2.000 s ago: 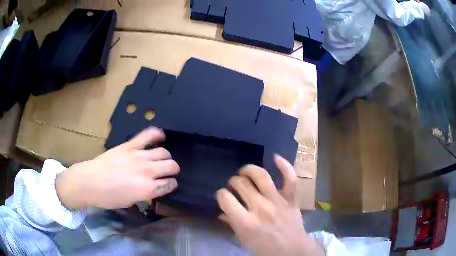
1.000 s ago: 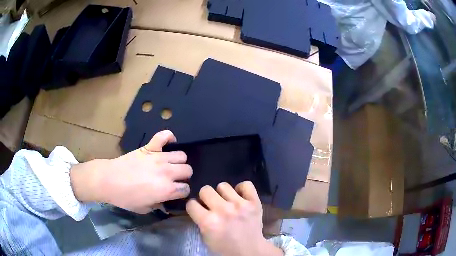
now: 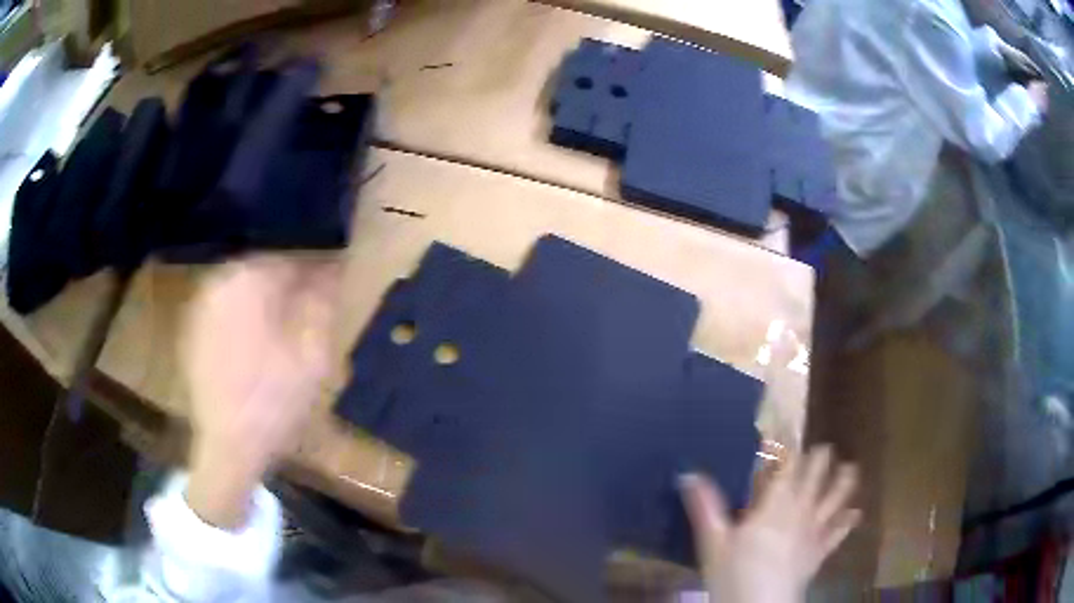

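Note:
A stack of flat black box blanks (image 3: pixel 565 389) lies in front of me. Its left wing has two round holes with tan showing through. My right hand (image 3: pixel 777 518) is open, fingers spread, at the stack's lower right flap. My left hand (image 3: pixel 259 353) is blurred, left of the stack, just below the black box trays (image 3: pixel 300 177). Its fingertips meet the dark lower edge of the trays, and whether it grips one cannot be told. The trays lean in a row at the left and are partly blurred.
A second stack of black blanks (image 3: pixel 695 130) lies on the far carton. A person in a pale smock (image 3: pixel 883 118) stands at the upper right. The work lies on tan cartons (image 3: pixel 471 206). Another brown carton (image 3: pixel 916 459) is low at the right.
The part-folded tray has left the front of the blanks. My left hand has moved up and left to the tray row. My right hand has moved right and opened. The view has shifted.

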